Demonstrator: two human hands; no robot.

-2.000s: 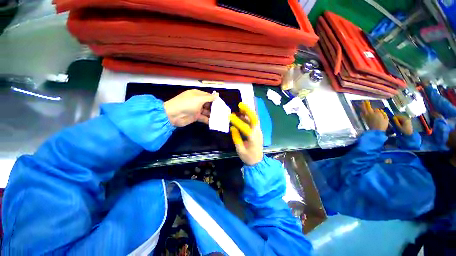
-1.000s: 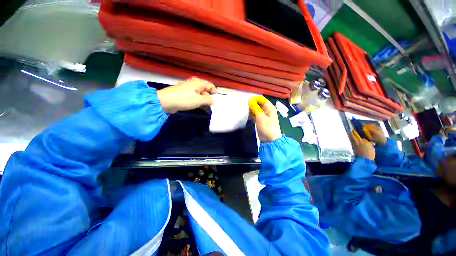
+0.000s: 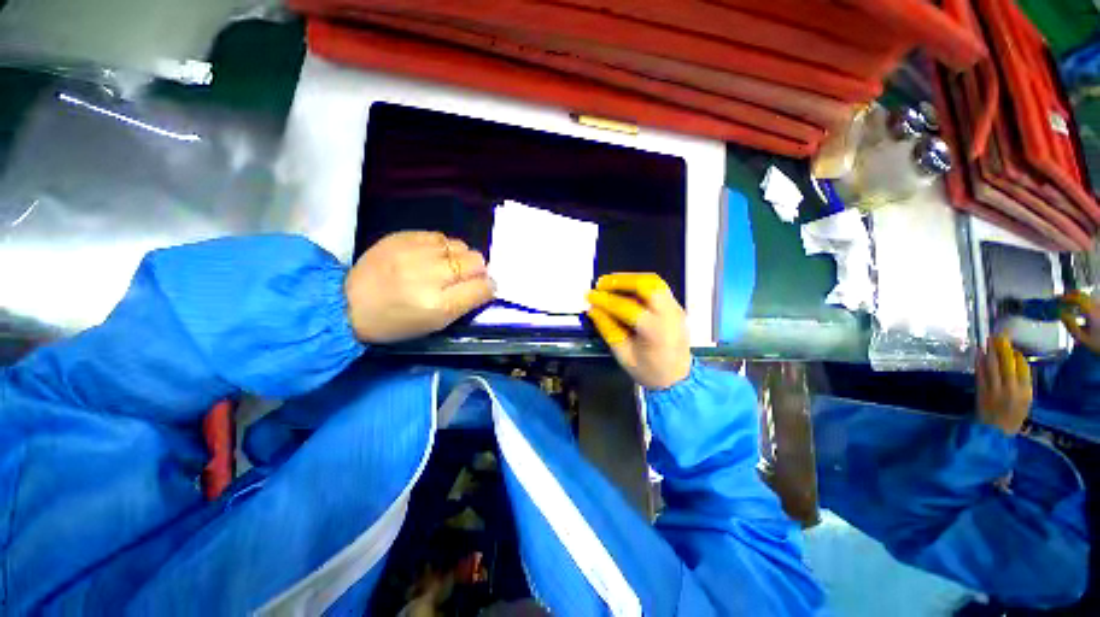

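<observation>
A black glossy display panel (image 3: 519,157) lies on a white mat (image 3: 706,181) in front of me. A white wiping cloth (image 3: 543,256), spread into a square, is stretched over the panel's lower middle. My left hand (image 3: 422,287) pinches its lower left corner. My right hand (image 3: 639,323), with yellow finger cots, pinches its lower right corner. Whether the cloth touches the panel I cannot tell. A blue squeegee (image 3: 736,265) lies at the mat's right edge.
Red foam trays (image 3: 579,72) are stacked behind the mat. Clear film sheets (image 3: 145,181) lie at left. A clear container (image 3: 887,169) and crumpled wipes (image 3: 841,253) are at right. Another person's yellow-tipped hand (image 3: 1004,383) is far right.
The cloth has gone from a folded piece to a flat square between both hands. The hands have moved lower over the panel, and the view has shifted, showing more of panel and mat.
</observation>
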